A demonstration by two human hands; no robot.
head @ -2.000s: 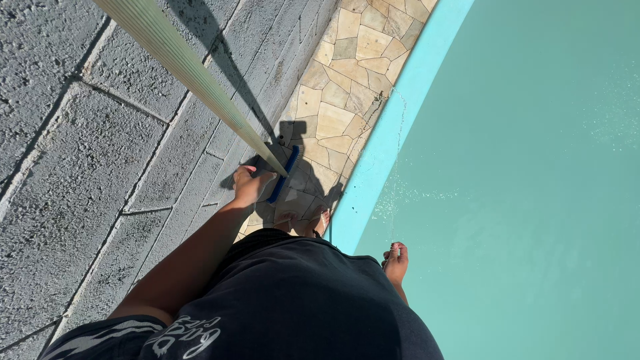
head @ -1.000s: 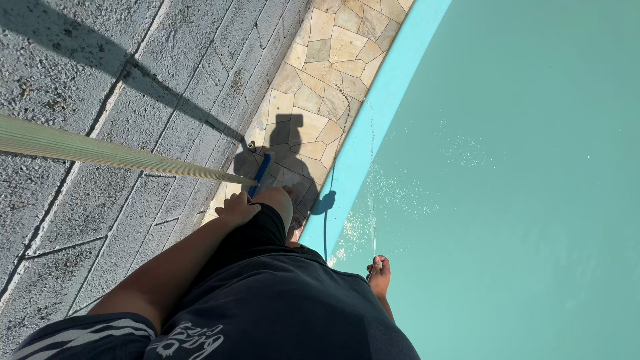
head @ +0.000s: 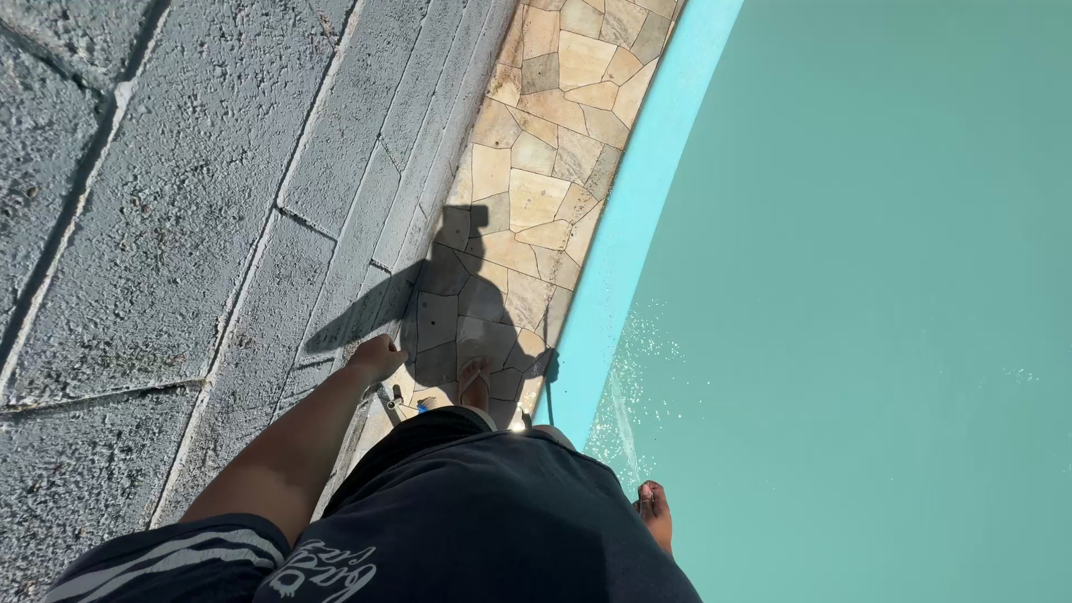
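My left hand [head: 378, 358] is beside the grey block wall, fingers curled, with nothing visible in it. Low at the right, my right hand [head: 654, 505] is closed around the end of a water hose, which the hand mostly hides. A thin water jet [head: 624, 423] runs from it over the pool's edge, with droplets around it. A small piece of a blue brush head [head: 422, 409] shows beside my shorts, near a small pipe-like fitting [head: 394, 400] at the wall's foot. The long pale pole is not visible.
A painted block wall [head: 276, 251] runs along the left. Irregular stone paving [head: 536, 197] forms a narrow walkway, with my sandalled foot [head: 474, 375] on it. The light-blue pool rim [head: 641, 201] borders greenish water [head: 837, 251] on the right.
The long pale pole, seen at my left in both earlier frames, has gone out of view. Most of the blue brush head is now hidden by my body. My feet have moved along the paving.
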